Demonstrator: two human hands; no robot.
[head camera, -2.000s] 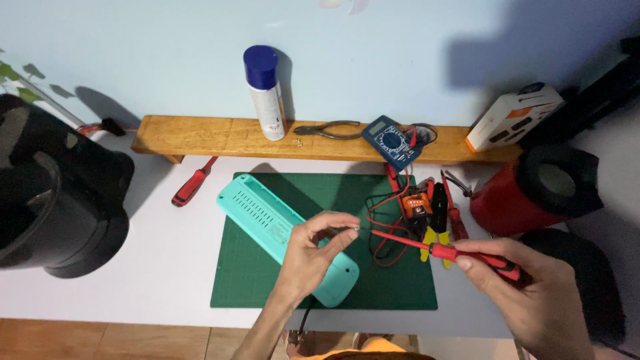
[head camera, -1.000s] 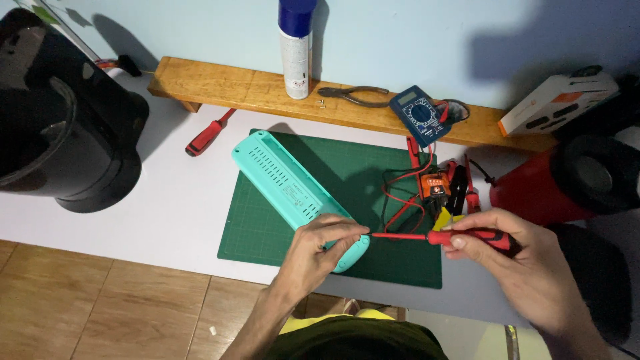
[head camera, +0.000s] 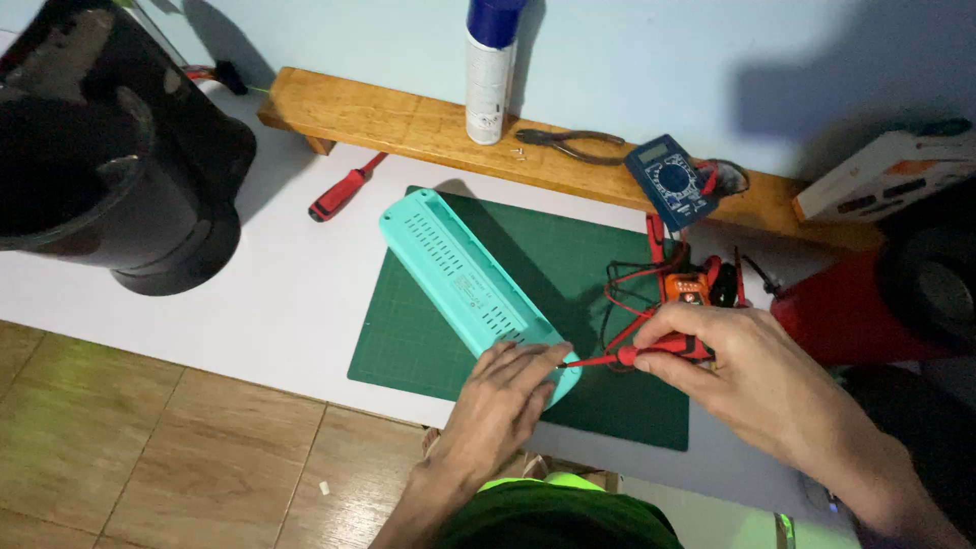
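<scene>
A turquoise plastic housing (head camera: 465, 282) with rows of slots lies slanted on the green cutting mat (head camera: 427, 335). My left hand (head camera: 507, 389) rests on its lower right end, fingers pressed on the plastic. My right hand (head camera: 724, 366) is closed around the handle of a red insulated screwdriver (head camera: 671, 348). The shaft points left, and its tip is at the housing's lower right end, beside my left fingertips. Whether a screw sits under the tip cannot be made out. Behind my right hand lie an orange device (head camera: 688, 289) and red and black test leads (head camera: 610, 293).
A wooden shelf (head camera: 381, 110) carries a spray can (head camera: 488, 91), pliers (head camera: 572, 145), small screws (head camera: 519, 152) and a blue multimeter (head camera: 675, 181). A second red screwdriver (head camera: 341, 194) lies left of the mat. A black bin-like container (head camera: 175, 168) stands left, a red cylindrical object (head camera: 827, 313) right.
My left hand has come down from near the screwdriver tip onto the housing, with its fingers now flatter. The screwdriver tip, earlier held above the mat at my left fingertips, is now at the housing's end.
</scene>
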